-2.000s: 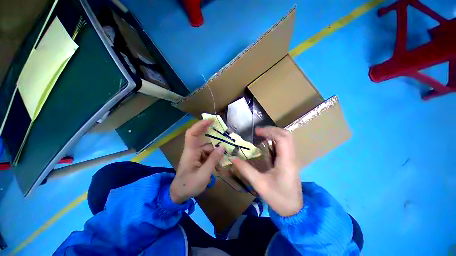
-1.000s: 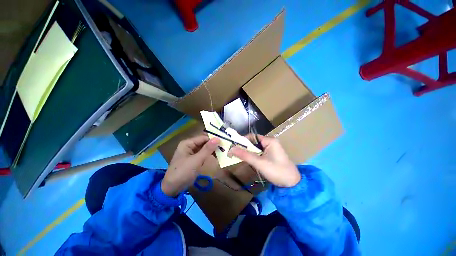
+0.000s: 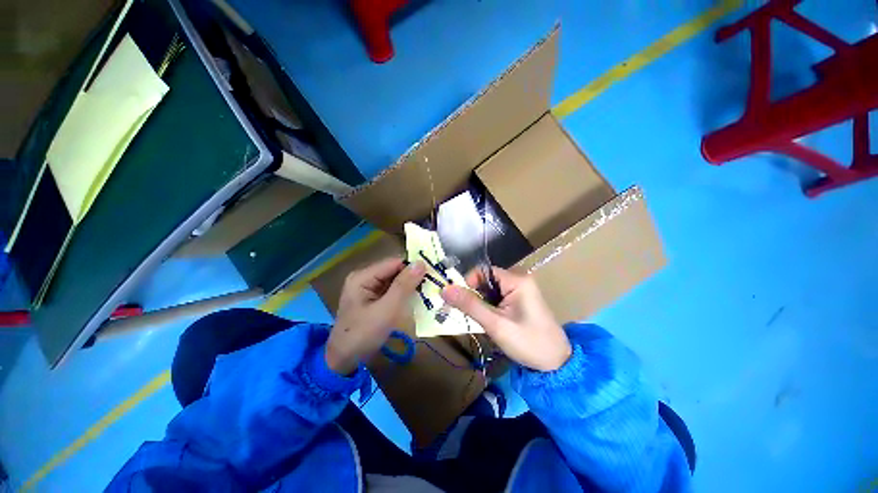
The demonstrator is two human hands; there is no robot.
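A pale yellow scrap of release paper with several thin black adhesive strips on it is held above an open cardboard carton. My left hand pinches its left edge between thumb and finger. My right hand holds its right side, thumb on top near the strips. Some dark thin pieces show by the right fingers; whether they are held is unclear. The fingers hide part of the scrap.
The open brown carton stands on the blue floor with something white and dark inside. A green-topped stand at left bears pale yellow sheets. A red stool is at right; another red leg shows at top.
The scrap has gone from crumpled to flatter and turned more upright between my hands. My right hand has closed in on its right side. The view has shifted slightly.
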